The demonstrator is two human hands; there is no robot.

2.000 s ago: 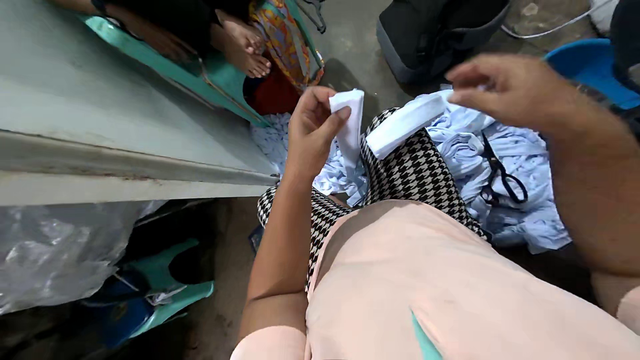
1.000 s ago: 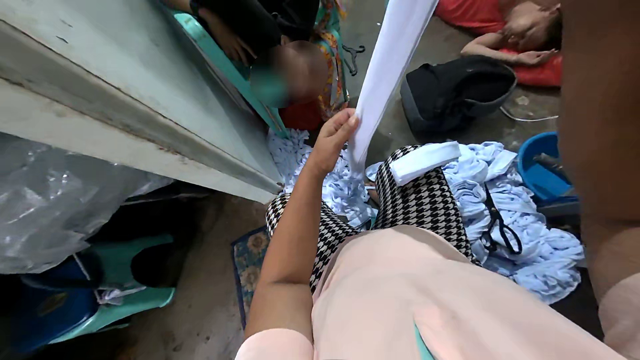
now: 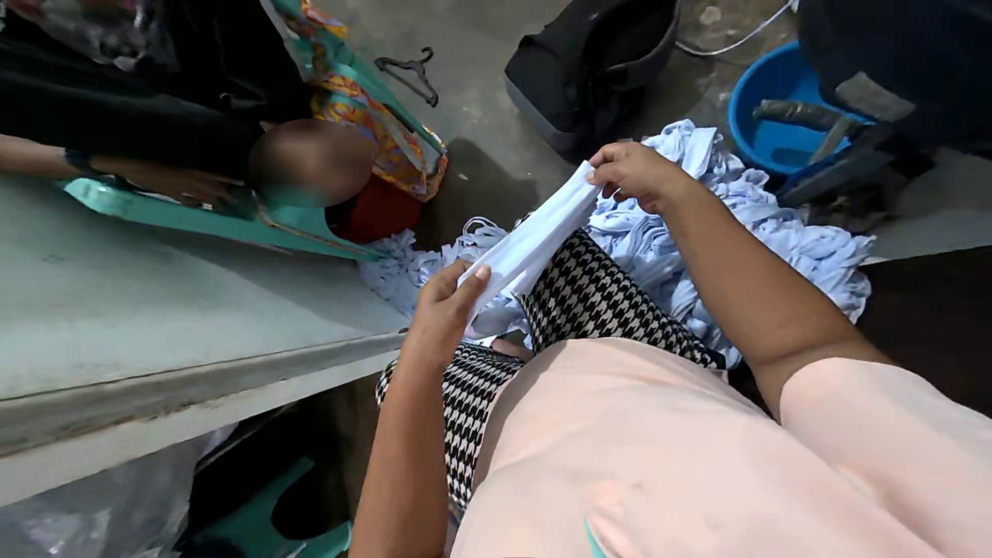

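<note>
A white fabric strip (image 3: 535, 232), folded lengthwise, is stretched at a slant above my lap between my two hands. My left hand (image 3: 453, 302) pinches its lower end, thumb on top. At the upper end my right hand (image 3: 632, 177) grips the cloth between thumb and fingers. Beneath and beyond it lies a large heap of pale blue fabric pieces (image 3: 783, 225), with a smaller heap of similar pieces (image 3: 395, 263) to the left of my knees. My houndstooth trousers (image 3: 597, 287) show under the strip.
A pale wall or panel edge (image 3: 232, 364) stands close on my left. Beyond it a person sits on a green plastic chair (image 3: 201, 221). A black bag (image 3: 581, 70), a black hanger (image 3: 411, 76) and a blue basin (image 3: 775, 101) holding objects are on the floor ahead.
My right hand has come back down from close to the camera and now holds the strip's far end. The long strip raised a second ago is now held low, folded, between both hands.
</note>
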